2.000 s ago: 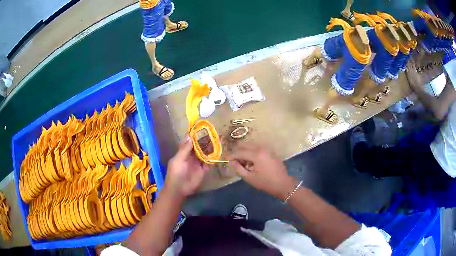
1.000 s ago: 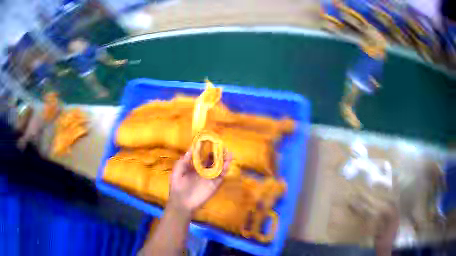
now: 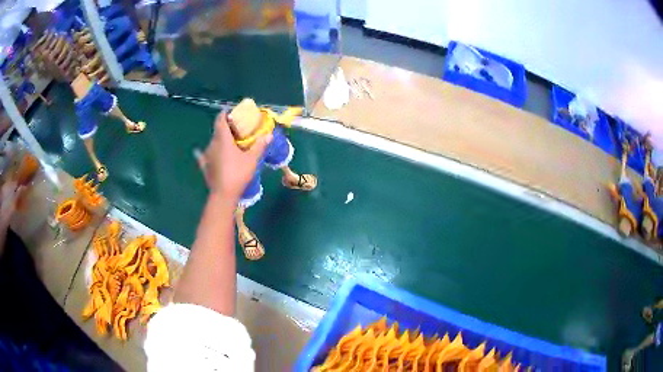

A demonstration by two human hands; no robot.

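Observation:
My left hand (image 3: 229, 163) is at the waist of a figure lower body (image 3: 272, 151) on the green belt. Its fingers grip an orange sash (image 3: 256, 136), which sits around the tan waist block (image 3: 246, 116). The sash tail points right. The figure has blue shorts with white frayed hems, tan legs and dark-strapped sandals. My fingers hide part of the sash and the figure's left side. My right hand is not in view.
A blue crate (image 3: 465, 330) with rows of orange sashes is at bottom right. A loose sash pile (image 3: 127, 280) lies on the near bench. Another figure (image 3: 94, 109) is further left on the belt. Another person's hand (image 3: 9, 203) shows at the left edge. A clear panel (image 3: 232, 54) stands beyond.
The view has swung left. My left hand has moved from above the crate to the belt figure, and the sash is now around its waist block.

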